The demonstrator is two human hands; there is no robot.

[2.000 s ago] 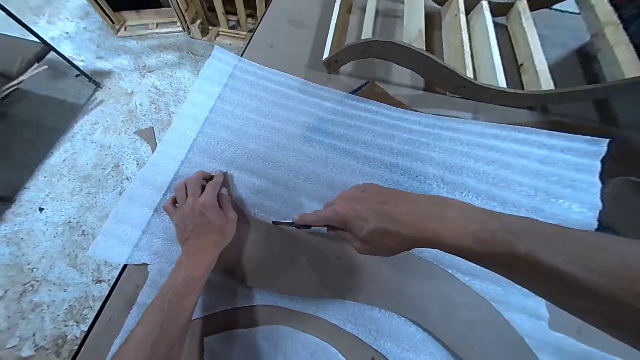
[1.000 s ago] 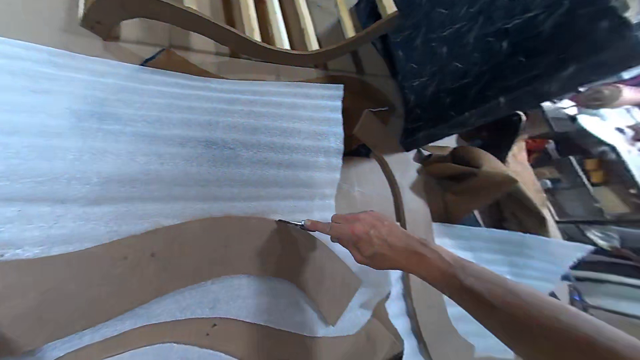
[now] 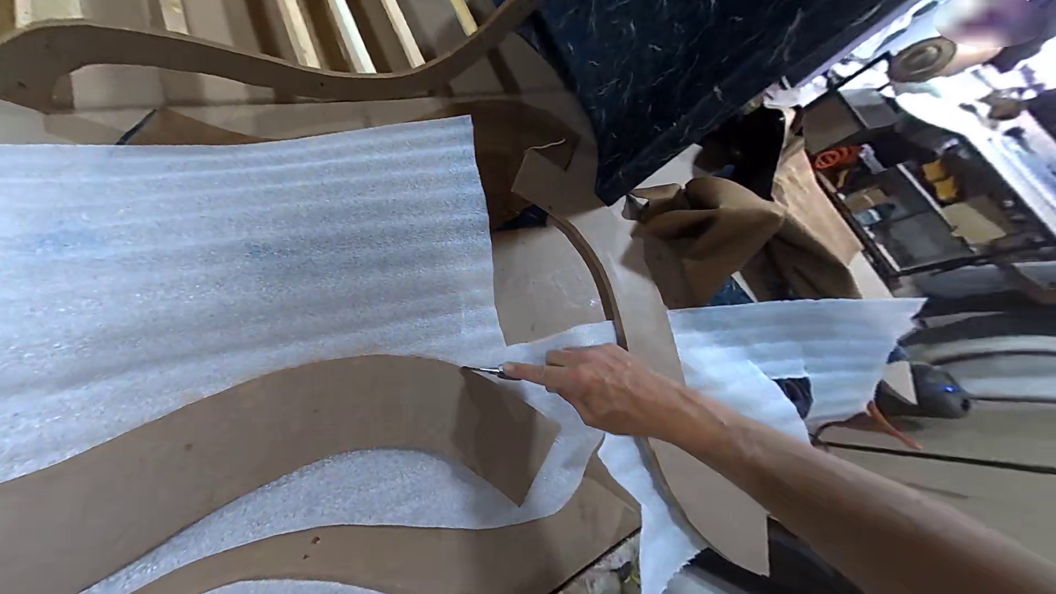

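Note:
My right hand (image 3: pixel 598 388) grips a slim knife (image 3: pixel 487 372), with the index finger stretched along it. The blade tip touches the upper edge of a curved brown board (image 3: pixel 355 404), near that board's right end. The board lies flat on a sheet of white foam (image 3: pixel 247 264), which shows above and below it. A second curved board (image 3: pixel 396 549) lies below the first, with foam between them. My left hand is out of view.
A curved frame with wooden slats (image 3: pixel 330 82) lies at the top left. Dark blue marbled material (image 3: pixel 660 74) is beside it. Another curved board (image 3: pixel 709 503), brown fabric (image 3: pixel 726 223), more foam (image 3: pixel 825 338) and shelving (image 3: pixel 916 223) are on the right.
The view has swung far to the right. My right hand with the knife has moved along the board's edge to near its right end. My left hand, earlier on the board, has left the view.

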